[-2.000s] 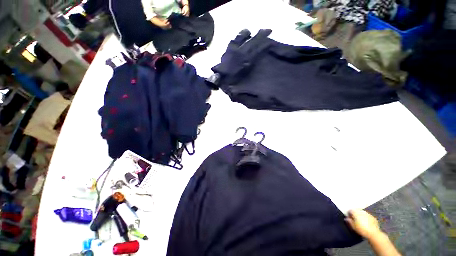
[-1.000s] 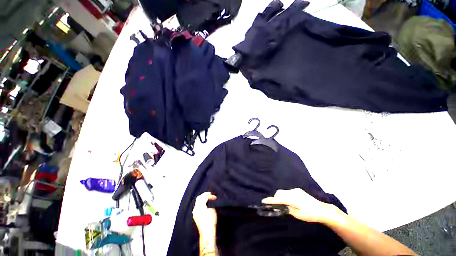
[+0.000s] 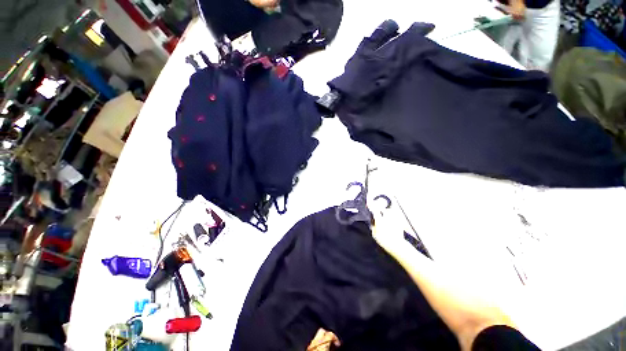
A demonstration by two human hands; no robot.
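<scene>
A dark garment (image 3: 343,281) lies spread directly in front of me. Two dark hanger hooks (image 3: 355,199) stick out at its neck. My right hand (image 3: 379,233) reaches to the neck beside the hangers; its fingers are blurred and partly hidden, so its grip is unclear. A thin dark piece (image 3: 416,243) shows just right of that hand; I cannot tell what it is. My left hand (image 3: 322,340) is at the bottom edge, partly covered by the garment, with fingers curled on the cloth.
Navy garments with red buttons (image 3: 240,137) lie beyond; another dark garment (image 3: 473,116) lies at the upper right. At left are a black-orange tool (image 3: 168,267), red cylinder (image 3: 183,324) and purple bottle (image 3: 128,267). A person in pale trousers (image 3: 539,34) stands behind the table.
My right hand has moved up from the garment's middle to the neck and hangers. My left hand has moved lower. The dark strip held between both hands no longer shows.
</scene>
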